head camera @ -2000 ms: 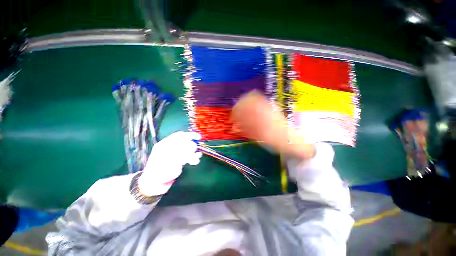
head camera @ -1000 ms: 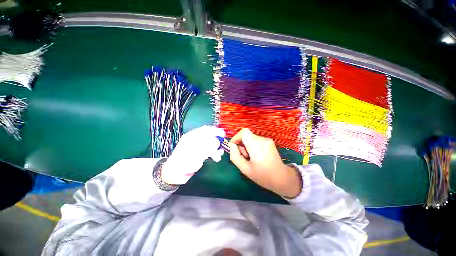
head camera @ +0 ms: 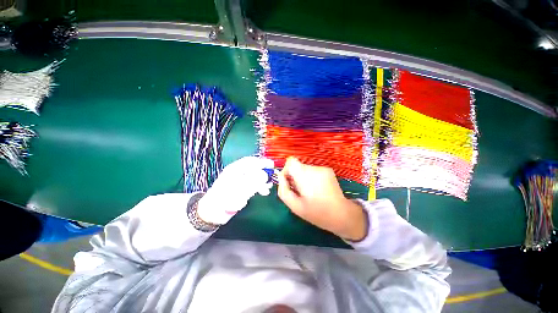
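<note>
My left hand (head camera: 235, 188), in a white glove, holds a small blue connector housing (head camera: 269, 175) between thumb and fingers. My bare right hand (head camera: 313, 192) is closed beside it, its fingertips pinching thin wires (head camera: 277, 178) at the housing's right side. How far the wires go into the housing is hidden by the fingers. Just above the hands lie red wires (head camera: 318, 150), then purple wires (head camera: 315, 112) and blue wires (head camera: 315, 74), with pale crimp terminals fringing both ends.
Right of a yellow strip (head camera: 378, 104) lie red (head camera: 434, 95), yellow (head camera: 431, 129) and pink wires (head camera: 425, 168). A harness pile (head camera: 205, 137) stands left. Multicoloured harnesses (head camera: 538, 202) lie far right; white (head camera: 26, 90), black-and-white (head camera: 15, 142) and black wires (head camera: 43, 33) far left. A metal rail (head camera: 147, 32) edges the green table.
Two seconds ago my right hand was over the red wires; it came down to the housing in my left hand. Since one second ago both hands have stayed nearly in place.
</note>
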